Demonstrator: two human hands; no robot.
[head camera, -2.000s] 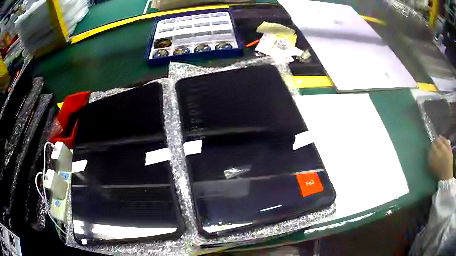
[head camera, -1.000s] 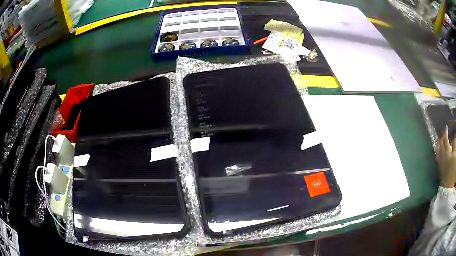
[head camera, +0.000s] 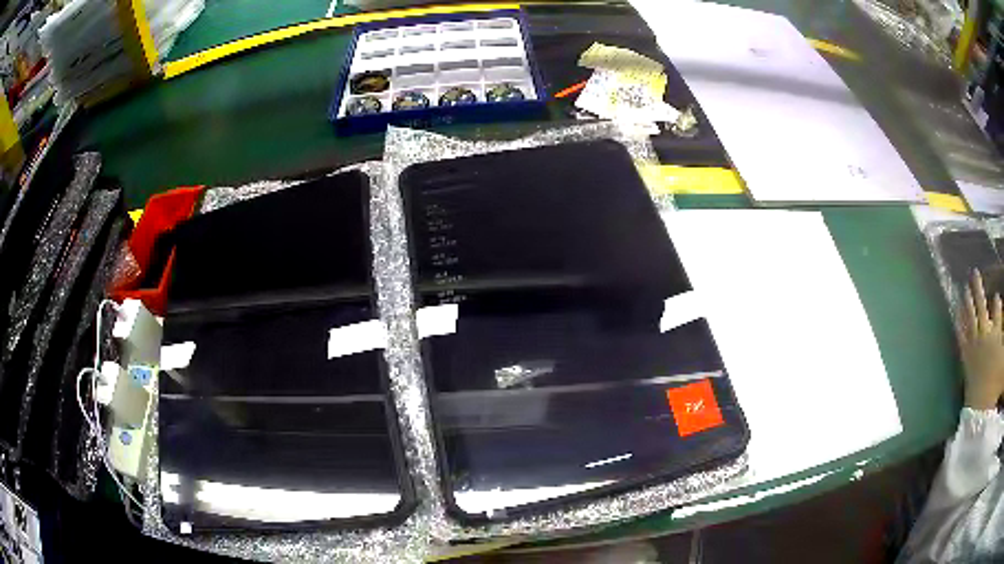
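Neither of my hands is in view. Two large dark tablets lie side by side on shiny bubble wrap. The right tablet (head camera: 550, 242) shows faint small text lines down its upper left part. An orange-red square (head camera: 695, 408) with white marks is at its lower right. The left tablet (head camera: 264, 342) is dark, with a bright reflection along its lower edge. White tape tabs (head camera: 358, 338) sit at the side edges of both tablets. A small clear shiny piece (head camera: 523, 375) shows on the right tablet.
A power strip (head camera: 130, 441) with white plugs and a red bin (head camera: 160, 226) are left, beside stacked dark slabs (head camera: 50, 331). A blue-rimmed tray (head camera: 440, 115) and papers (head camera: 622, 88) lie behind. White sheets (head camera: 793, 331) lie right. Another person's hand (head camera: 980, 342) is at the right edge.
The view has shifted slightly. The text lines on the right tablet show more clearly than two seconds ago. The other person's hand has moved up with its fingers extended.
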